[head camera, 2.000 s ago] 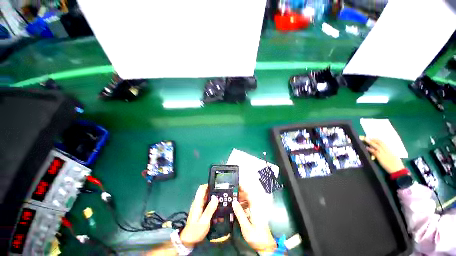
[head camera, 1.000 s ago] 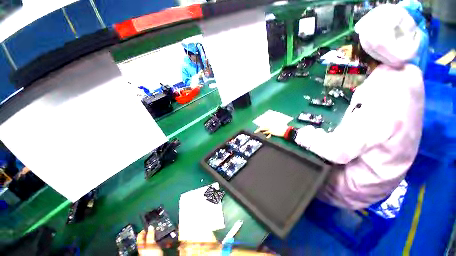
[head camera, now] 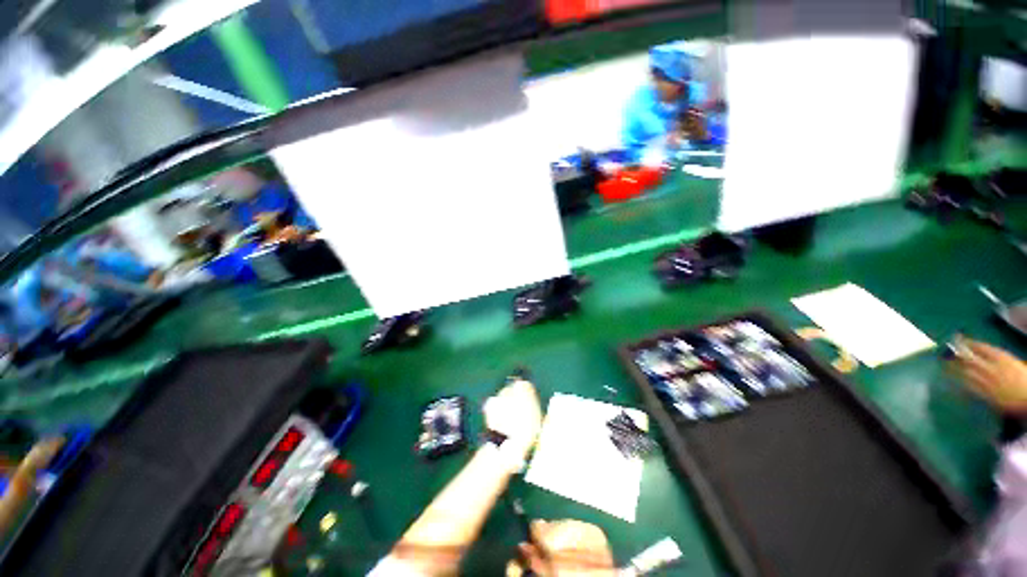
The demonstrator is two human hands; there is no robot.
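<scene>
My left hand [head camera: 512, 417] reaches forward over the mat, back of the hand up. Dark bits show at its edge, but what is under the fingers is hidden. My right hand [head camera: 565, 548] is low at the bottom edge, blurred, with a thin dark piece, perhaps a cable, at its fingers; its grip is unclear. A circuit board in a black half-shell [head camera: 441, 426] lies left of my left hand. A white paper sheet [head camera: 580, 473] lies to the right, with a dotted black keypad sheet [head camera: 631, 435] on its right edge.
A black foam tray [head camera: 811, 485] with several boards lies right. A tape roll [head camera: 830, 349] and another paper [head camera: 865, 323] lie beyond it. Another person's hand [head camera: 991, 375] is at far right. Power supplies [head camera: 268, 493] and a dark tilted tray [head camera: 169, 451] stand left. Black housings [head camera: 550, 300] line the rear.
The view swung right, then partly back. Two seconds ago both my hands held a lit handheld unit; now they are apart, and the unit is not visible. The other person's hand has moved right from the tray.
</scene>
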